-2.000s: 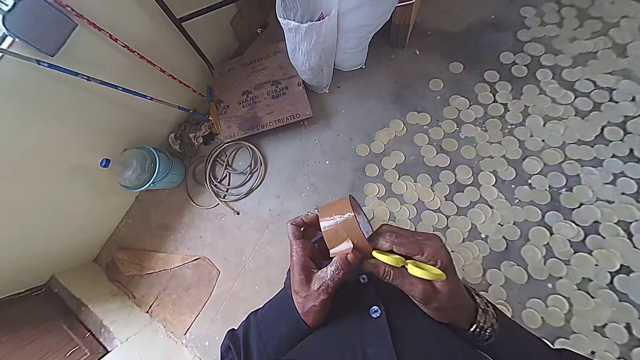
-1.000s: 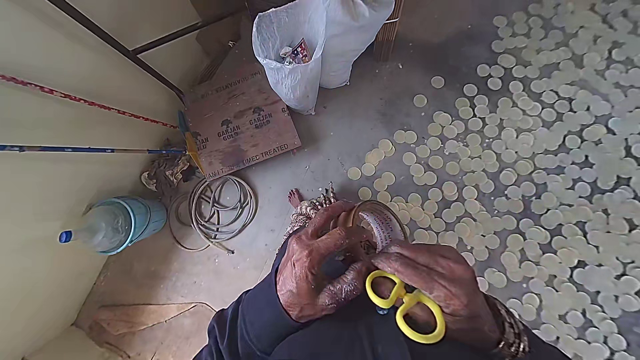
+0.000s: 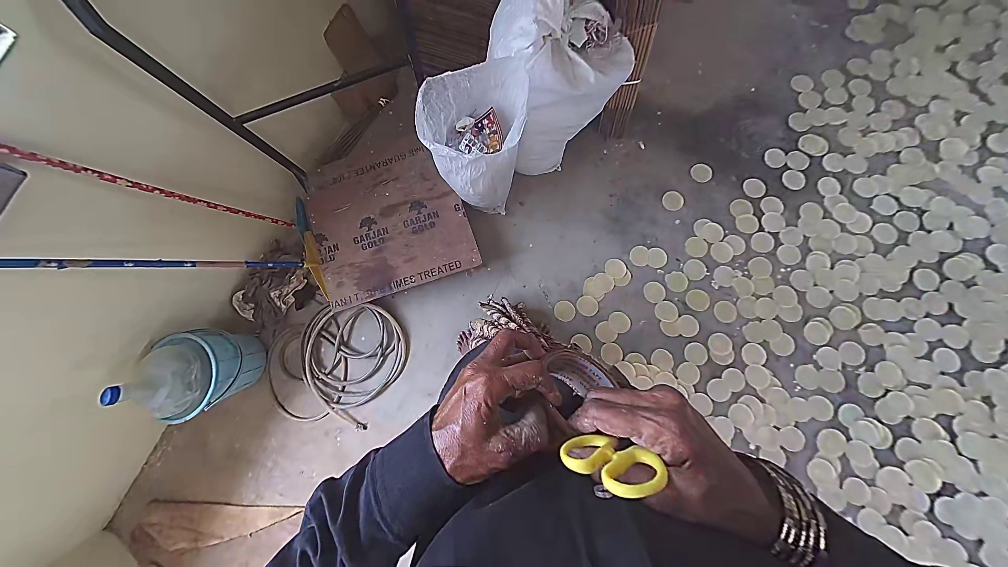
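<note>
My left hand [image 3: 492, 413] has its fingers curled at the near side of a roll of brown packing tape [image 3: 587, 370], pinching what looks like the tape's loose end. My right hand [image 3: 669, 453] holds yellow-handled scissors [image 3: 634, 472], their two finger loops facing toward me and their blades hidden under the hand. Its fingers also touch the roll's right side. The roll's inner cardboard ring, which bears writing, shows between the hands. Both hands are close together above my dark clothing, and a twisted fringe [image 3: 512, 315] lies just beyond them.
Many pale round discs [image 3: 756, 307] cover the floor at right. White sacks [image 3: 480, 134] stand at the top beside a printed plywood board [image 3: 394, 228]. At left are a coiled hose [image 3: 346, 362], a blue bucket [image 3: 236, 362] holding a plastic bottle [image 3: 169, 382], and long poles [image 3: 150, 264] against the wall.
The roll, held upright with its brown outer face showing two seconds ago, has been turned so its inner ring shows. The scissors' loops have swung to point more toward me. The view has shifted.
</note>
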